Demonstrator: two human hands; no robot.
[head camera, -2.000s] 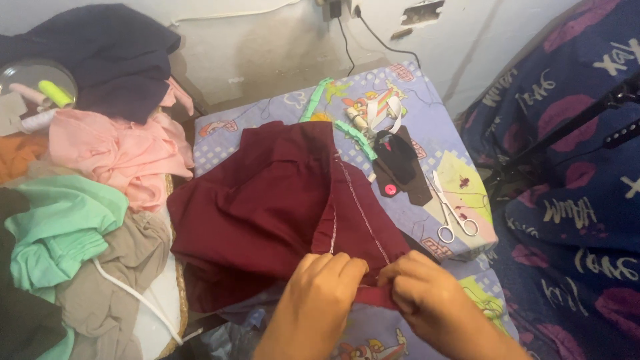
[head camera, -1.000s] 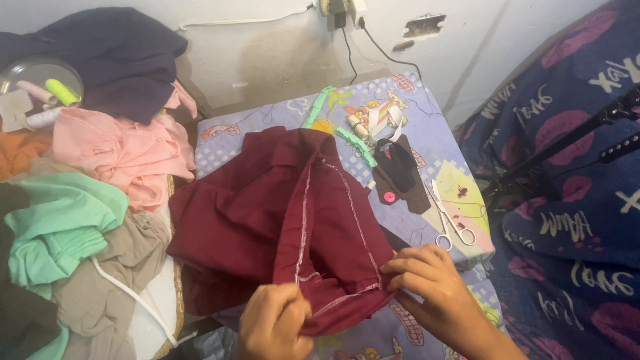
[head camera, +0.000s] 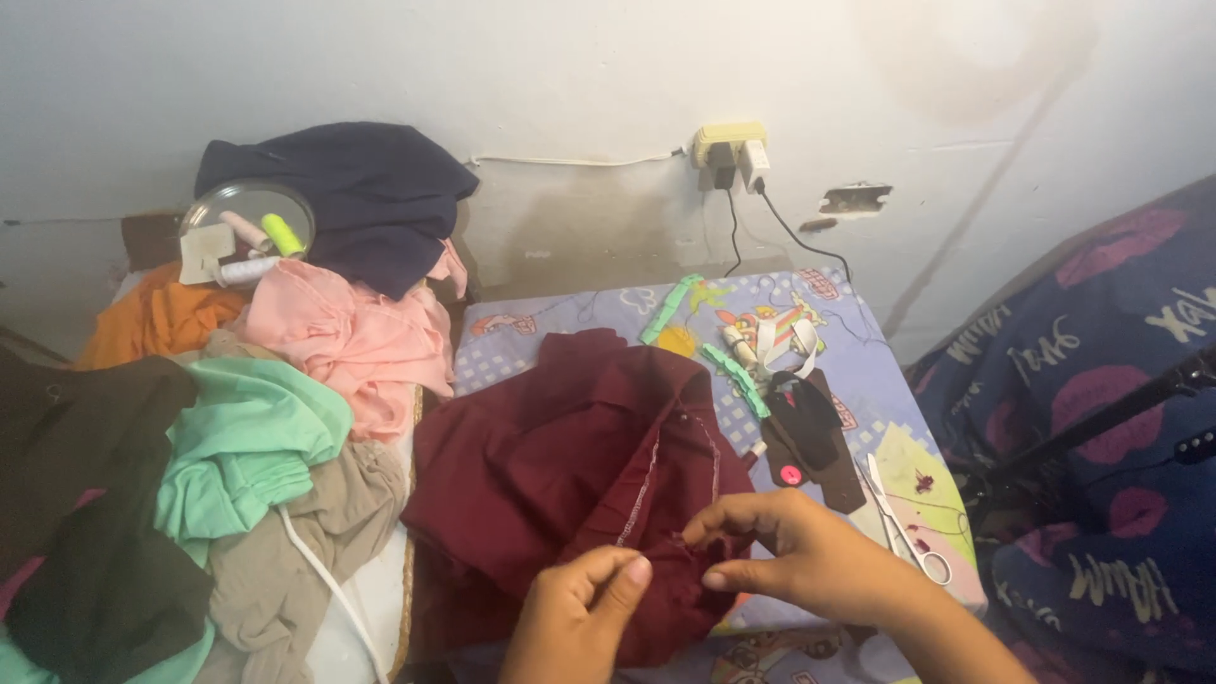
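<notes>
A maroon garment (head camera: 532, 456) with pale overlocked seam edges lies bunched on a table covered in printed purple cloth (head camera: 503, 332). At the garment's near part, my left hand (head camera: 579, 608) has its thumb and forefinger closed together by the end of one pale seam; whether fabric or thread is between them cannot be made out. My right hand (head camera: 788, 556) is just right of it over the garment, thumb and forefinger apart. Small white-handled scissors (head camera: 902, 522) lie to the right of my right hand, beside a dark fabric piece (head camera: 807, 437) with a pink button (head camera: 790, 474).
Mint elastic or trim strips (head camera: 734, 378) and a white band (head camera: 803, 347) lie at the table's back. Piled clothes (head camera: 256, 446) and a round dish (head camera: 249, 204) with thread spools stand at left. A power outlet (head camera: 730, 138) with plugs is on the wall; patterned navy fabric (head camera: 1092, 427) hangs right.
My right hand has come away from the garment's edge and its fingers have spread. The opened-out waist or hem part has folded down. The view has tilted up, showing more wall.
</notes>
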